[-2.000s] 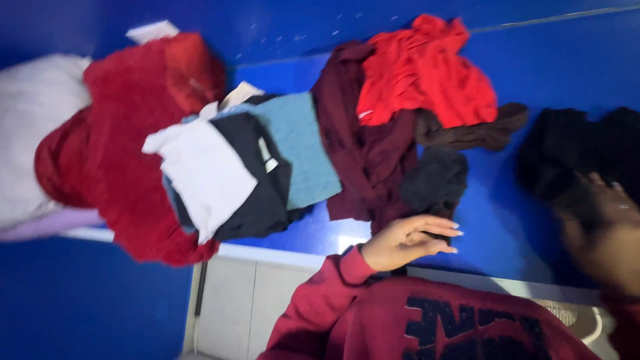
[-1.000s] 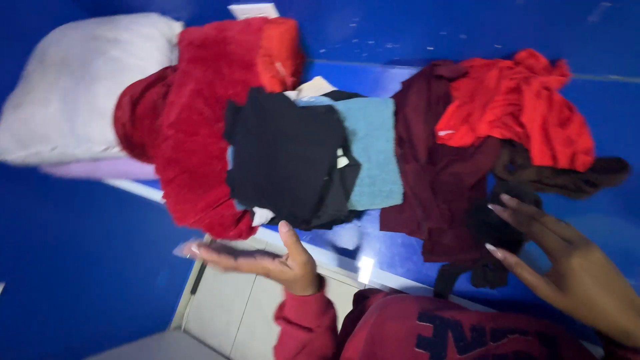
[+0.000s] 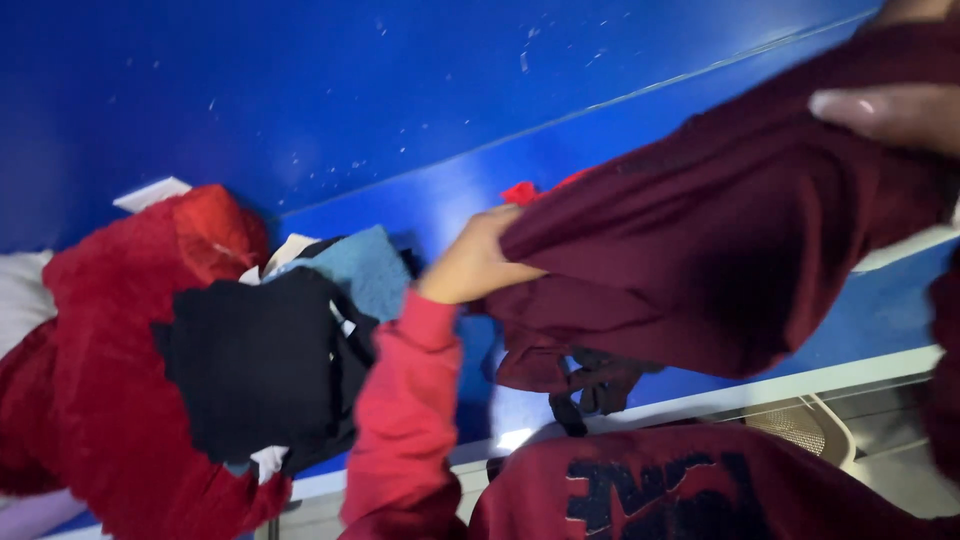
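Note:
A maroon garment (image 3: pixel 697 247) is stretched between my two hands above the blue surface. My left hand (image 3: pixel 480 259) grips its left end. At the upper right edge my right hand (image 3: pixel 892 112) holds the other end, thumb on top of the cloth; its fingers are mostly hidden. A bit of bright red cloth (image 3: pixel 521 193) shows behind the garment. Below it lie dark crumpled pieces (image 3: pixel 600 382). To the left, a folded black garment (image 3: pixel 255 364) lies on a stack with a light blue cloth (image 3: pixel 367 274).
Fluffy red fabric (image 3: pixel 120 352) lies left of the stack, with a white pillow (image 3: pixel 22 296) beyond it. The blue surface (image 3: pixel 420 97) has a pale front edge (image 3: pixel 787 382). A beige mesh-like object (image 3: pixel 795 431) is below that edge.
The maroon garment, earlier lying on the surface, is now raised and spread between both hands. One second ago both hands were empty. The black garment appeared on the stack between the two earlier frames.

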